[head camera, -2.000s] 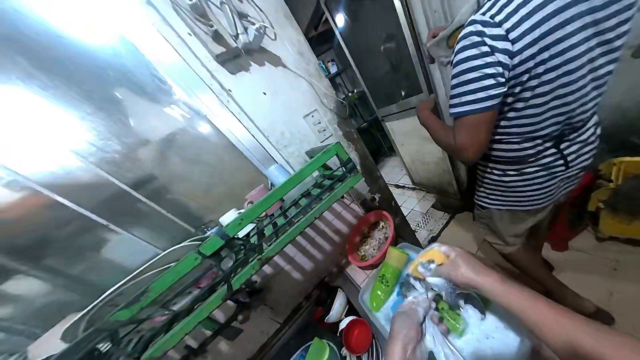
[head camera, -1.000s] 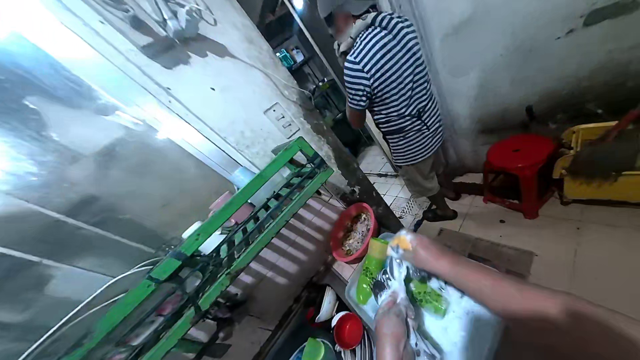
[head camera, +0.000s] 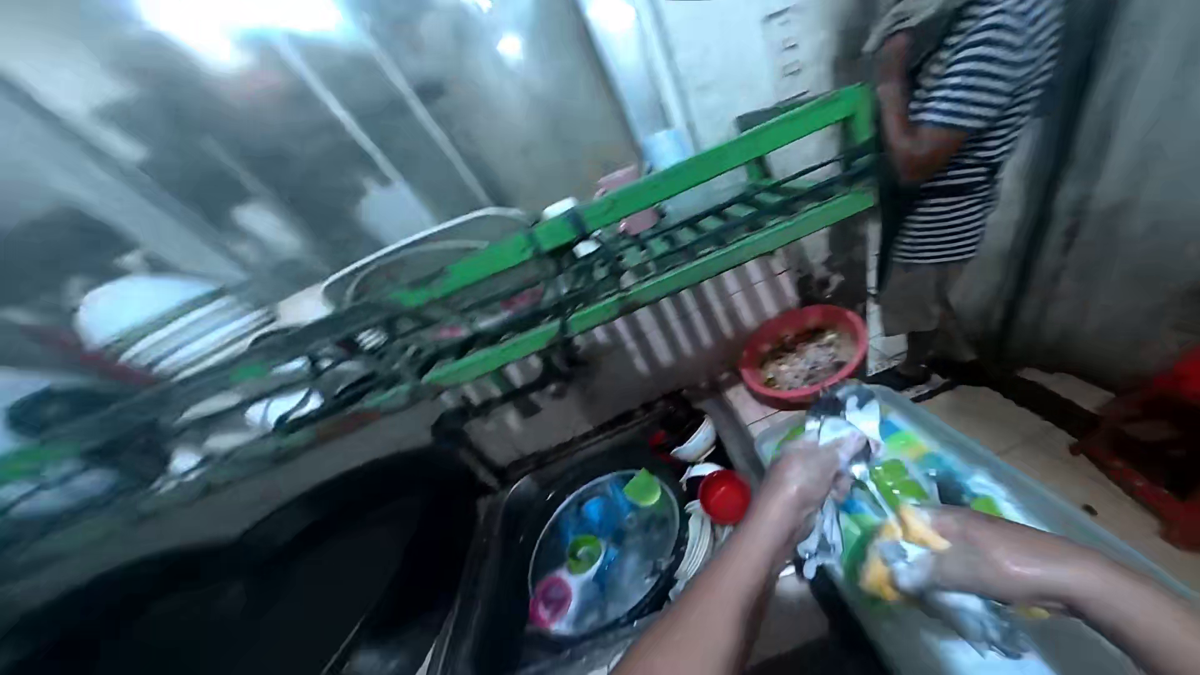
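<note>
My left hand (head camera: 814, 480) is closed around soapy pieces of cutlery, seemingly spoons, over a translucent plastic tub (head camera: 1050, 487). Lower right of it, my right hand (head camera: 947, 553) grips a yellow sponge (head camera: 886, 562) covered in suds, close against the cutlery handles. Green plastic items (head camera: 895, 483) and foam lie in the tub under both hands. Blur hides the exact number of pieces held.
A round basin (head camera: 614, 553) of water holds cups; a red bowl (head camera: 727, 497) and stacked plates stand beside it. A red basin (head camera: 806, 356) holds food scraps. A green rack (head camera: 712, 178) runs behind. A person in a striped shirt (head camera: 984, 84) stands back right.
The view has swung left and down, showing more of the rack and the water basin. The green scoop-like item near my hands is less visible. Both hands remain over the tub.
</note>
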